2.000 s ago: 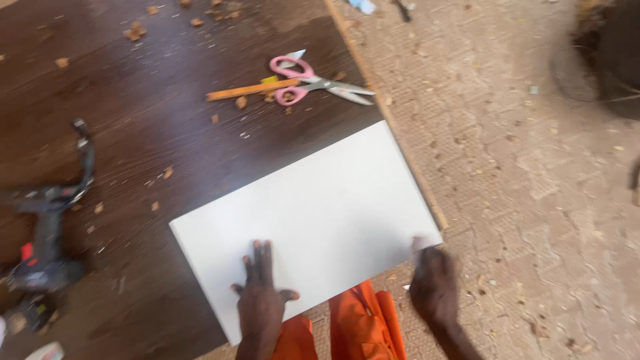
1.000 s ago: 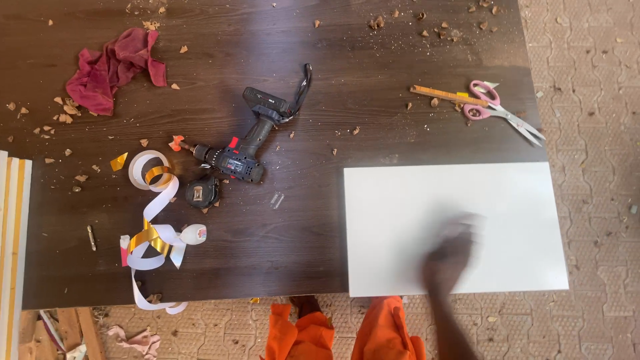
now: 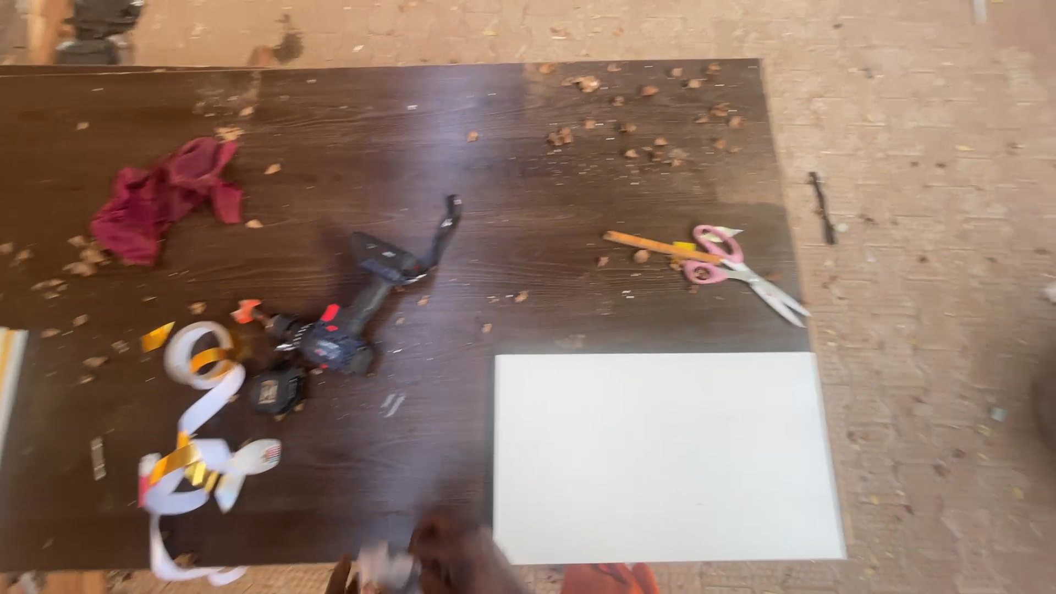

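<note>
At the bottom edge, my right hand (image 3: pixel 458 549), blurred, is by the lower left corner of a white rectangular board (image 3: pixel 668 458) and seems to hold a small pale object (image 3: pixel 386 568). Only part of my left hand (image 3: pixel 341 576) shows, on the other side of that object; whether it touches it is unclear. The board lies flat at the table's near right corner. Beyond it are pink-handled scissors (image 3: pixel 742 268) with open blades, over an orange pencil-like stick (image 3: pixel 648 243). A black cordless drill (image 3: pixel 338 334) lies left of the board.
Left on the dark wood-grain table (image 3: pixel 462 412) are a curled white and gold strip (image 3: pixel 210 404), a black tape measure (image 3: pixel 278 390) and a crumpled maroon cloth (image 3: pixel 169 198). Brown chips are scattered about. Paved floor (image 3: pixel 932 330) borders the table's right side.
My right hand has moved left, off the board to the near table edge. My left hand, on the board two seconds ago, is now at the bottom edge. The view has turned and shifted.
</note>
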